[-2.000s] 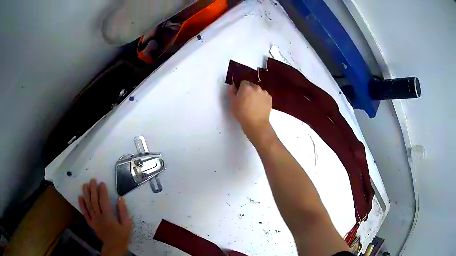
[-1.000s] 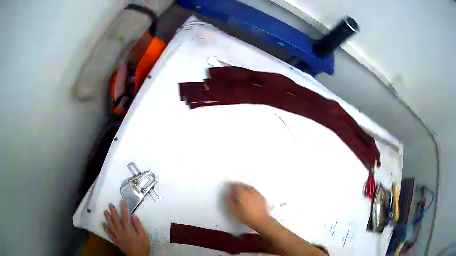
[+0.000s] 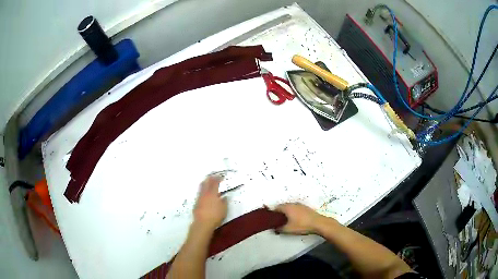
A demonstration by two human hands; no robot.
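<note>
A curved maroon cloth strip (image 3: 245,230) lies along the near edge of the white table. My right hand (image 3: 297,218) holds its right end, with the fingertips on the cloth. My left hand (image 3: 210,204) is blurred; its fingers reach past the strip's far edge onto the table beside thin dark marks and appear to hold nothing. My left forearm covers part of the strip. More maroon cloth with a layered edge (image 3: 155,272) shows at the bottom left.
A thick curved maroon stack (image 3: 147,95) lies along the far side. Red-handled scissors (image 3: 277,89) touch its right end. A steam iron (image 3: 316,92) sits on a dark pad. A grey-red machine (image 3: 390,57), blue hoses and a scrap-heaped side table (image 3: 437,218) stand right of the white table (image 3: 164,158).
The view has swung right, bringing the iron and machine into full view and the metal guide out of it. My right hand has come to the near strip's end; my left hand has moved beside it.
</note>
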